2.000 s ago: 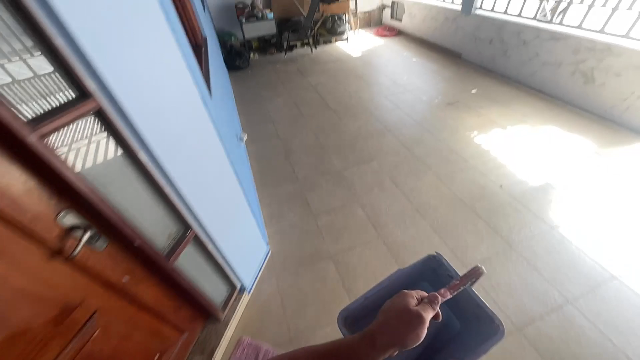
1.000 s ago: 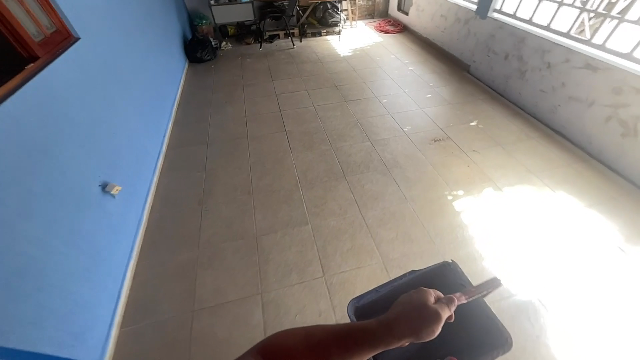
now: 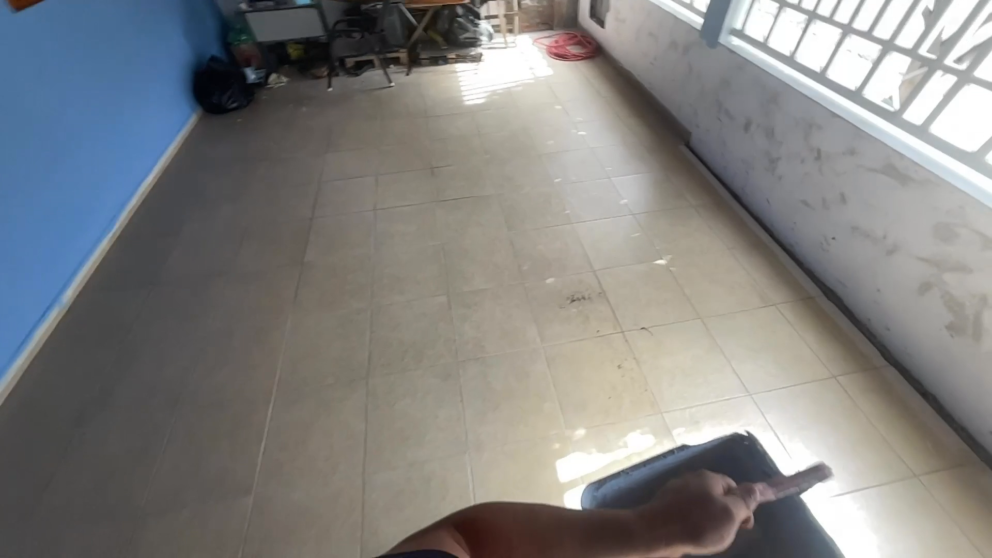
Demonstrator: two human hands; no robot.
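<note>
My left hand (image 3: 709, 511) reaches in from the bottom edge, its fingers closed around a narrow, pinkish-brown stick-like object (image 3: 802, 480) that points to the right. The stick is slightly blurred, and its exact kind cannot be told. Below and behind this hand is a dark plastic tub (image 3: 643, 473), cut off by the bottom edge of the view. The forearm and hand cover part of its opening, and its inside is too dark to make out. What holds the tub is hidden. My right hand does not show.
Beige floor tiles (image 3: 411, 333) run between a blue wall (image 3: 85, 139) and a stained pale wall (image 3: 821, 178) under a window grille (image 3: 876, 62). Farther off are a black bag (image 3: 223, 85), a chair (image 3: 360, 46), a red coiled hose (image 3: 568, 46) and cluttered tables. Dark debris (image 3: 581, 297) marks some tiles.
The view has swung right, away from the wooden door, and along the tiled floor. My left hand keeps its hold on the stick, and the tub stays beneath it at the lower right.
</note>
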